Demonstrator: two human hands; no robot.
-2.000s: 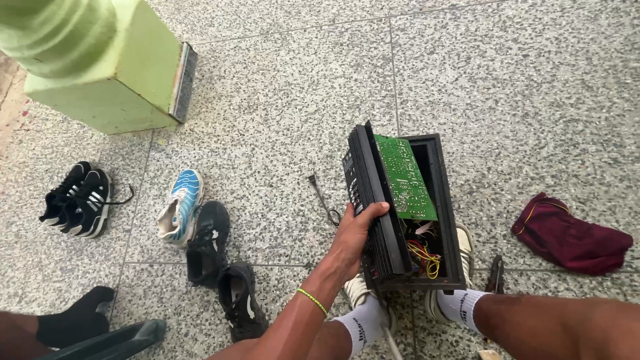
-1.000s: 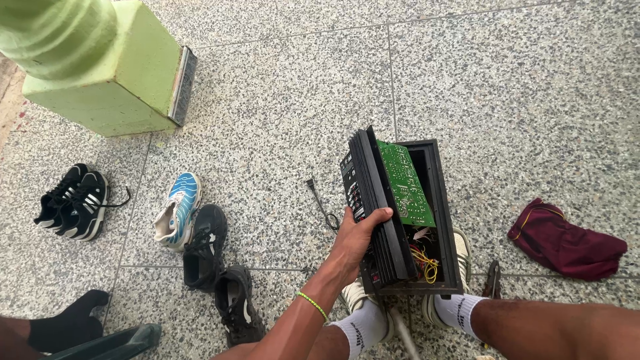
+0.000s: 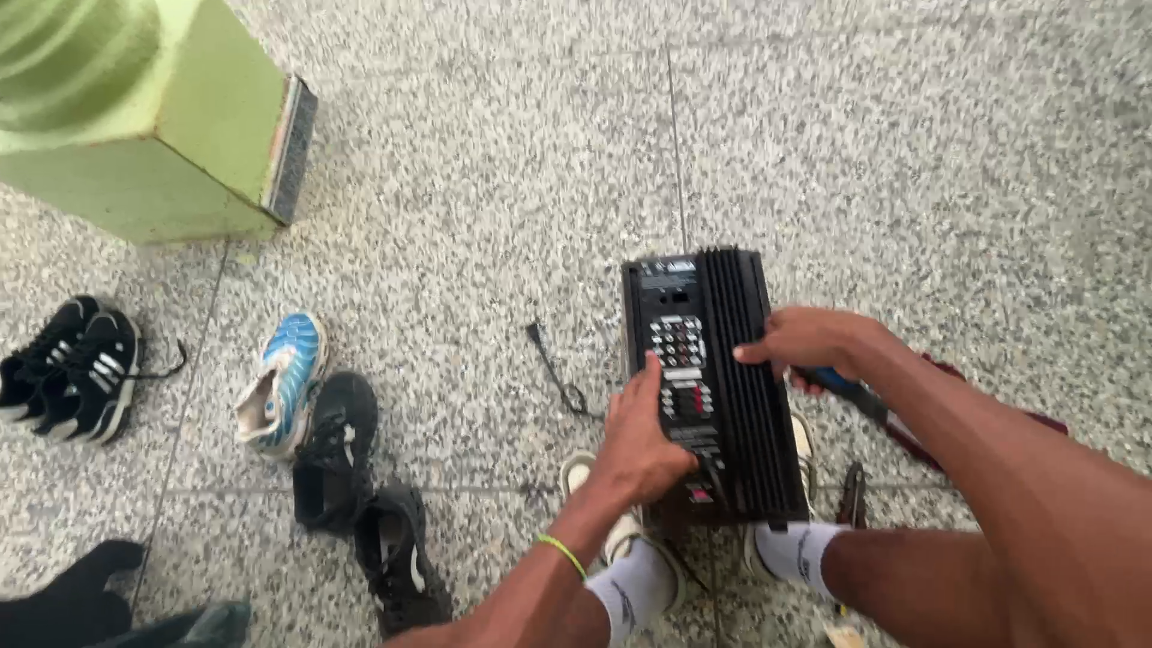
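Note:
A black electronic unit, its ribbed metal heatsink (image 3: 742,387) on the right and a rear panel of sockets (image 3: 681,360) on the left, now lies over its box between my feet. My left hand (image 3: 639,441) rests with spread fingers on the panel's left and lower part. My right hand (image 3: 801,346) touches the heatsink's right edge with thumb and finger, while its other fingers hold a tool with a blue and black handle (image 3: 832,382). The tool's working end cannot be made out. The green circuit board and wires are hidden beneath the panel.
A power cord (image 3: 551,369) lies left of the unit. Pliers (image 3: 852,495) lie by my right foot, near a maroon cloth bag (image 3: 918,441) partly behind my arm. Several shoes (image 3: 297,369) and a green pillar base (image 3: 216,135) are at left. Another person's dark-socked foot (image 3: 72,589) shows lower left.
The socket panel with its heatsink has come down flat over the box, covering the circuit board and wires. My right hand has come into view at its right edge, holding a tool.

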